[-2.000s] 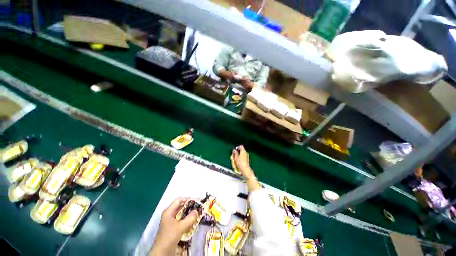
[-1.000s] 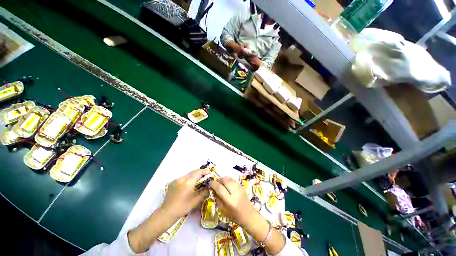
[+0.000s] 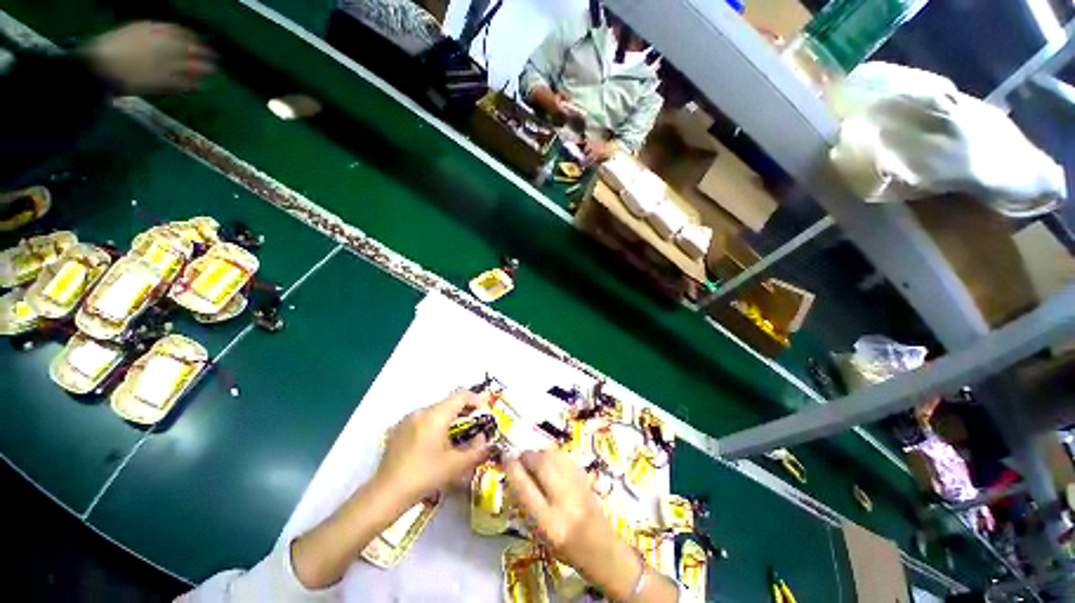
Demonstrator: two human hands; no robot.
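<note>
My left hand point(image 3: 427, 448) holds a black connector point(image 3: 472, 429) between thumb and fingers over the white work sheet point(image 3: 413, 353). My right hand point(image 3: 552, 501) is just to its right, its fingertips together at the wires near the connector; whether they grip a wire is too small to tell. A housing half with a yellow block point(image 3: 490, 497) lies below and between the hands. Several more housing halves with red and dark wires lie on the sheet, some partly hidden by my right hand and forearm.
More housing halves point(image 3: 121, 295) are heaped at left. One unit point(image 3: 492, 284) rides the green belt point(image 3: 389, 194). Another person's hand point(image 3: 153, 59) reaches in at upper left. A person point(image 3: 595, 88) sits opposite. Yellow-handled pliers point(image 3: 782, 589) lie at lower right. A grey metal post point(image 3: 872, 395) crosses at right.
Since two seconds ago, my right hand has come back from the belt edge to my left hand. Another person's arm has entered at upper left. The belt unit has moved right.
</note>
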